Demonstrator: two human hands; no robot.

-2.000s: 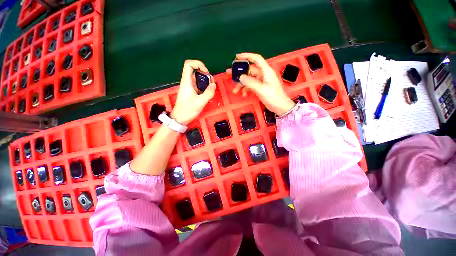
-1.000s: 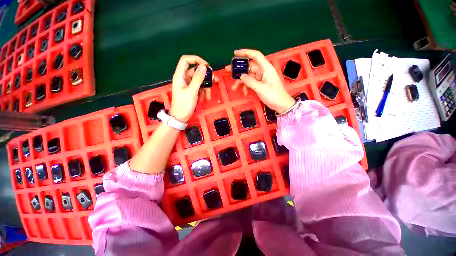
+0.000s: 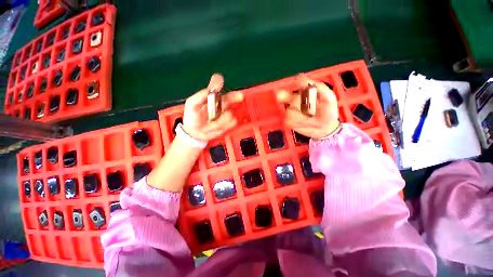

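My left hand holds a smartwatch unit edge-on between its fingers, above the back row of the middle red tray. My right hand holds another smartwatch unit, also edge-on, above the same tray further right. Both hands are slightly blurred, and the screens of the held units cannot be read. The tray's other pockets hold dark square units, a few with bright reflective faces. Part of the tray is hidden under my forearms.
A second red tray with units adjoins on the left. Another red tray lies at the upper left on the green belt. At right are record sheets, a blue pen, two loose units, a calculator and a person's pink sleeve.
Both hands have turned their units from face-up to edge-on. My right hand has moved to the right, away from my left. The whole view has shifted slightly.
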